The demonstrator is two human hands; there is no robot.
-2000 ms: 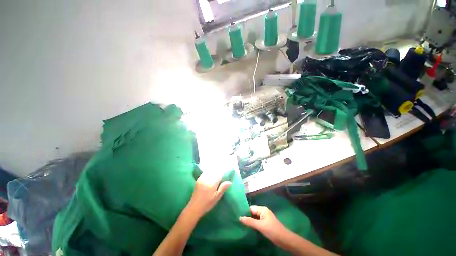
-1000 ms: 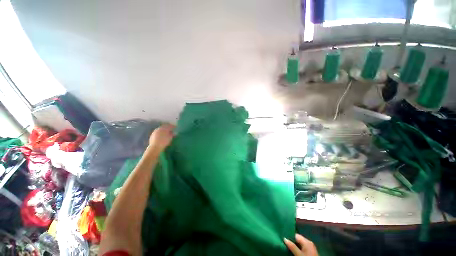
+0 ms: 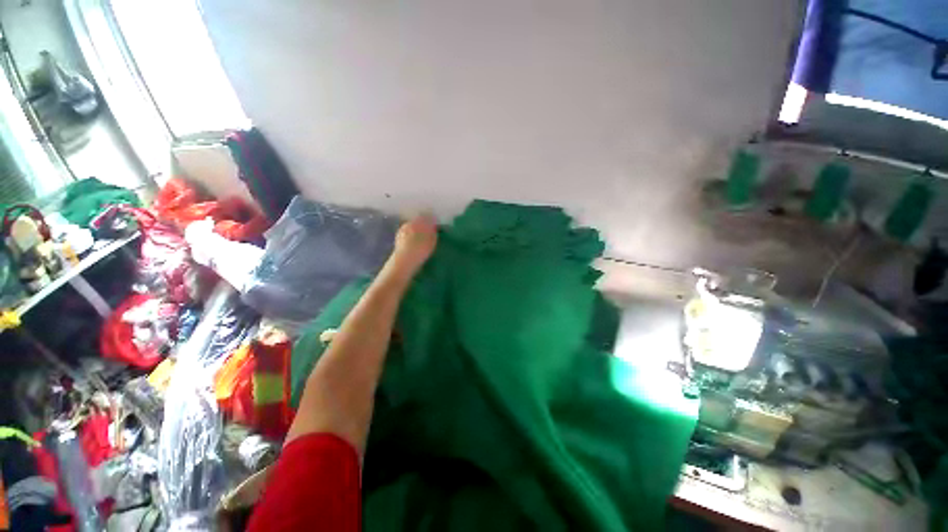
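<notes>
My left hand [image 3: 418, 241] is at the upper left edge of the green cloth [image 3: 520, 322], arm stretched forward in a red sleeve. Its fingers are turned away, so I cannot tell whether they grip the cloth. The cloth hangs in a large heap from near the wall down to the bottom of the picture, with uneven layered edges at its top. My right hand is not in view. The overlock machine [image 3: 733, 348] stands to the right of the cloth, pale under glare.
Green thread cones [image 3: 828, 190] stand behind the machine. Green-handled snips [image 3: 871, 479] lie on the white table [image 3: 832, 511]. A grey plastic-wrapped bundle [image 3: 327, 255] is left of the cloth. Red and orange bagged goods [image 3: 255, 384] crowd the left. A side shelf [image 3: 73, 268] holds small items.
The view has swung left. My left hand has gone from near the machine to the far left edge of the cloth. My right hand, earlier at the cloth's lower right edge, has left the picture.
</notes>
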